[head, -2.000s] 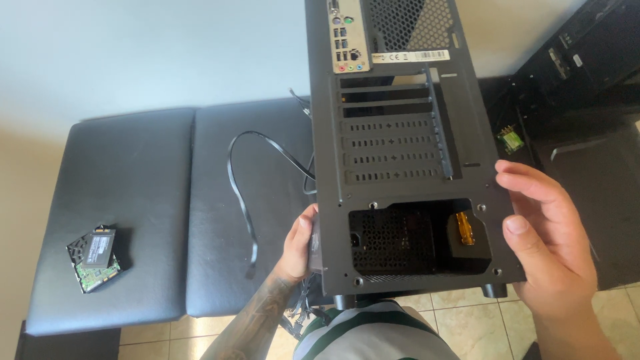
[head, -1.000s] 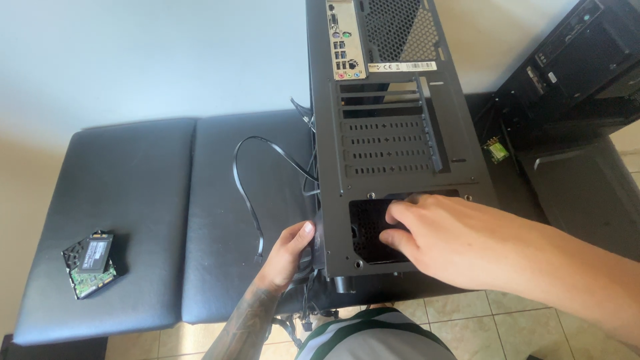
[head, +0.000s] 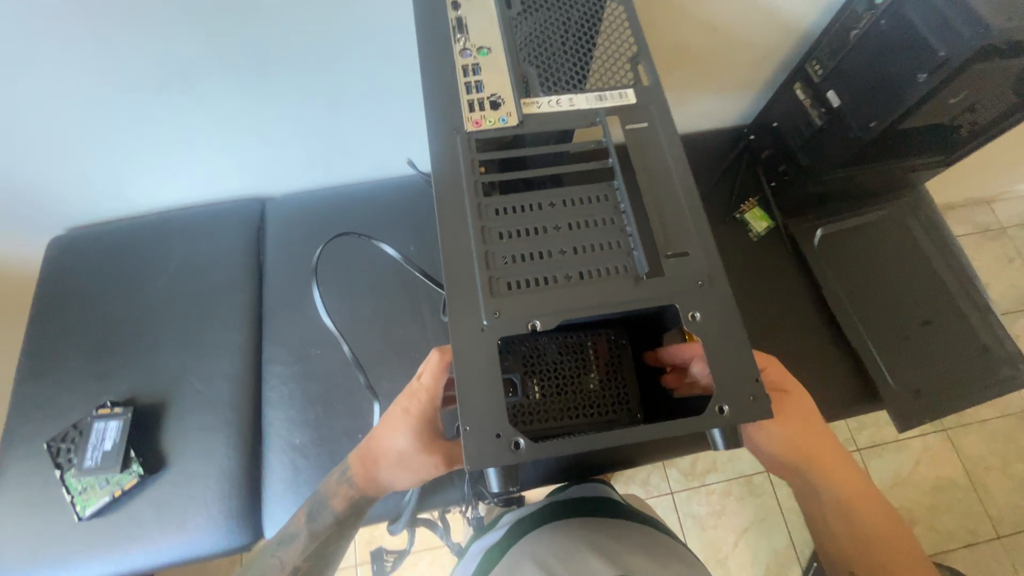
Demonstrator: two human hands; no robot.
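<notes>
A black computer case (head: 592,296) stands with its rear panel facing me, the metal port plate (head: 488,72) at its upper left. Inside the rectangular cutout low on the panel sits a power supply unit (head: 572,376), its perforated face and socket showing at the left of the opening. My left hand (head: 412,428) is at the case's lower left side, its fingers partly hidden behind the edge. My right hand (head: 688,368) reaches in from the right side; its fingertips show through the cutout, beside the power supply, near a small orange-yellow thing. Whether those fingers hold anything is unclear.
On the black padded bench (head: 152,320) at left lie a solid-state drive (head: 106,444) and a hard drive (head: 80,480) beneath it. A black flat cable (head: 328,320) loops left of the case. At right are another black case (head: 880,104), a side panel (head: 920,304) and a small green circuit board (head: 754,218).
My right hand has left the front of the cutout and now reaches in from the case's right side. The power supply's perforated face now shows at the opening's left. My left hand remains at the left side.
</notes>
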